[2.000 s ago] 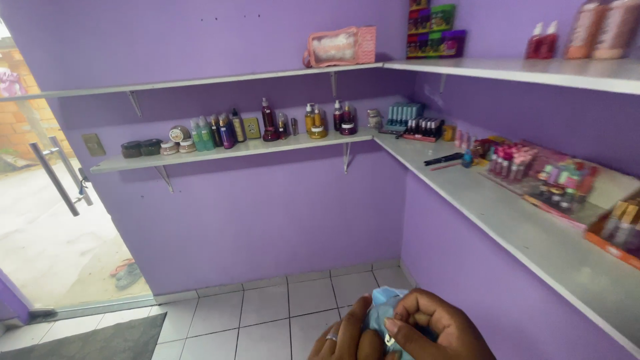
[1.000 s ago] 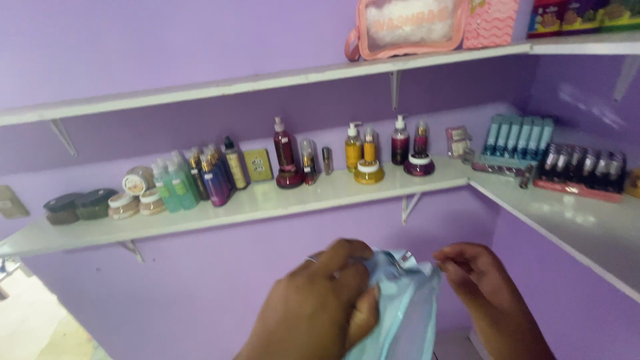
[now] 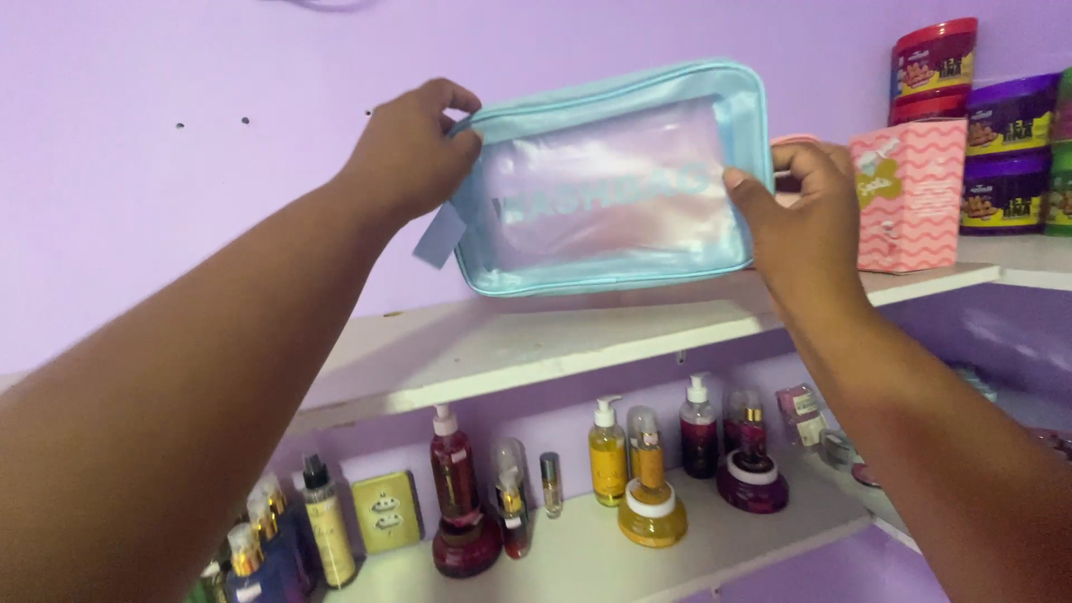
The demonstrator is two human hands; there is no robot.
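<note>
A light blue wash bag (image 3: 615, 180) with a clear plastic window is held up in front of the wall, just above the upper white shelf (image 3: 544, 343). My left hand (image 3: 423, 151) pinches its upper left corner between thumb and fingers. At the right edge, my right hand (image 3: 804, 205) grips the bag with the thumb on its front. A small blue tag (image 3: 440, 236) hangs at the bag's left side. Behind the bag and my right hand, a pink thing on the shelf is mostly hidden. Beside it stands a pink patterned box (image 3: 911, 197).
Tubs (image 3: 1007, 193) are stacked at the right end of the upper shelf. On the lower shelf (image 3: 586, 561) stand pump bottles (image 3: 608, 456), spray bottles and jars (image 3: 653, 515). A yellow-green wall outlet (image 3: 386, 511) is behind them. The shelf edges run below my forearms.
Both hands have risen with the light blue bag, from low in view to above the upper shelf. The bag, bunched before, is now spread out flat. The view has moved closer to the shelves.
</note>
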